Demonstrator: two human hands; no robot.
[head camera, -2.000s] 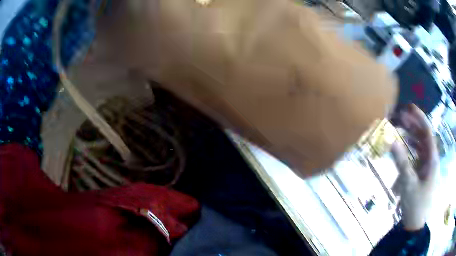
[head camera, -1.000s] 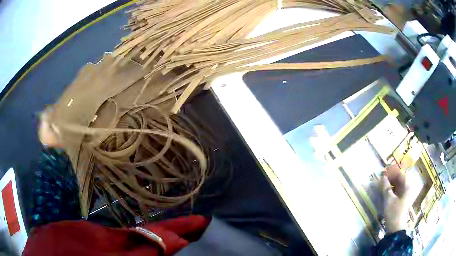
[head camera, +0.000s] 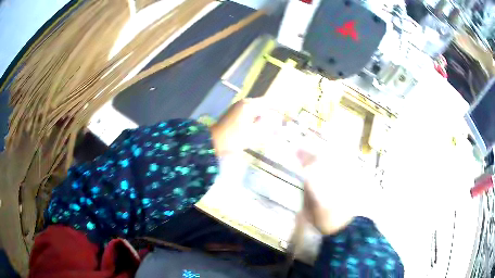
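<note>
My left hand (head camera: 236, 127) is over the left part of the template, blurred and washed out by glare. My right hand (head camera: 320, 195) is over the template's front right part, also blurred. I cannot tell whether either hand holds something. A pale brown strip (head camera: 305, 239) hangs beside my right wrist at the table edge. The template (head camera: 247, 70) with yellow tape lies under both hands. The yellow-gold clamp frame (head camera: 374, 106) is beyond my hands, below the dark grey machine head (head camera: 347, 35) with its red mark.
A thick pile of long brown strips (head camera: 59, 65) lies at the left. A single brown strip (head camera: 190, 50) crosses the dark board (head camera: 173, 81). A dark screen (head camera: 484, 117) stands at the right edge, with a red object (head camera: 482, 185) below it. Red cloth (head camera: 65, 255) is at lower left.
The view has swung right. My left hand has come from the far left, where it was by a looped strip, to the template. My right hand remains over the template, nearer its front.
</note>
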